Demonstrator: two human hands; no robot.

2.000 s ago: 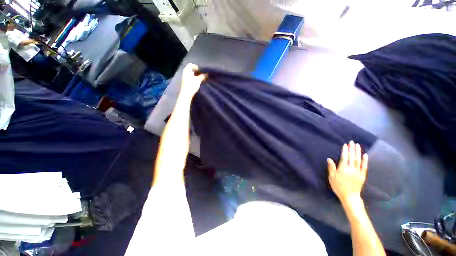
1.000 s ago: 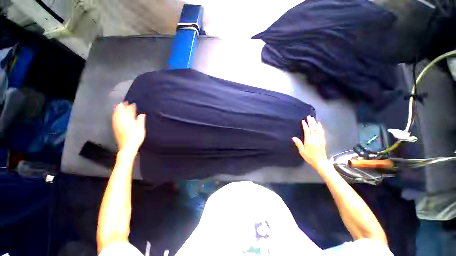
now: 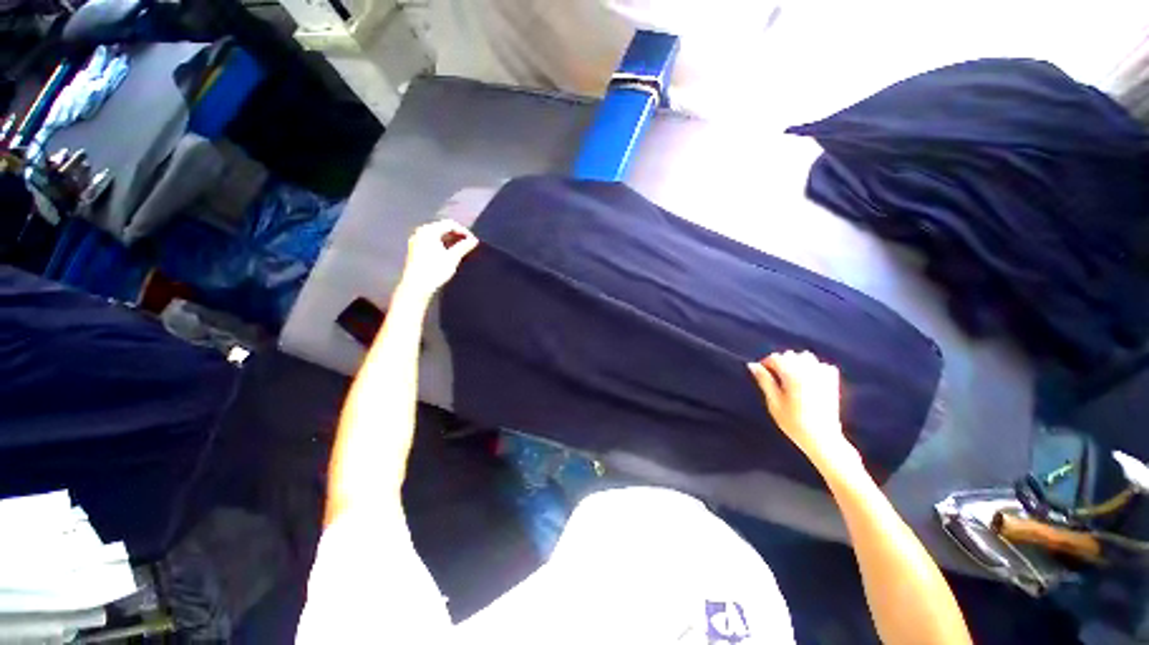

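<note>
A dark navy garment [image 3: 630, 328] lies over the padded form on the grey pressing table [image 3: 378, 252], with a long seam line running along it. My left hand [image 3: 439, 256] pinches the cloth at the garment's left end. My right hand [image 3: 804, 393] has its fingers curled on the seam line toward the right, pinching the cloth. The steam iron [image 3: 1040, 536], with its orange-brown handle, stands at the table's right edge, untouched.
A loose navy garment pile [image 3: 995, 189] lies at the far right. A blue bar [image 3: 626, 107] with a pale tie is behind the garment. A small black object [image 3: 362, 320] lies at the near left. White stacks [image 3: 57, 567] and navy cloth [image 3: 101, 403] are at the left.
Both hands went from lying flat on the garment to pinching its cloth. The right hand moved inward from the right end. The lengthwise folds look flatter, and the camera view has turned.
</note>
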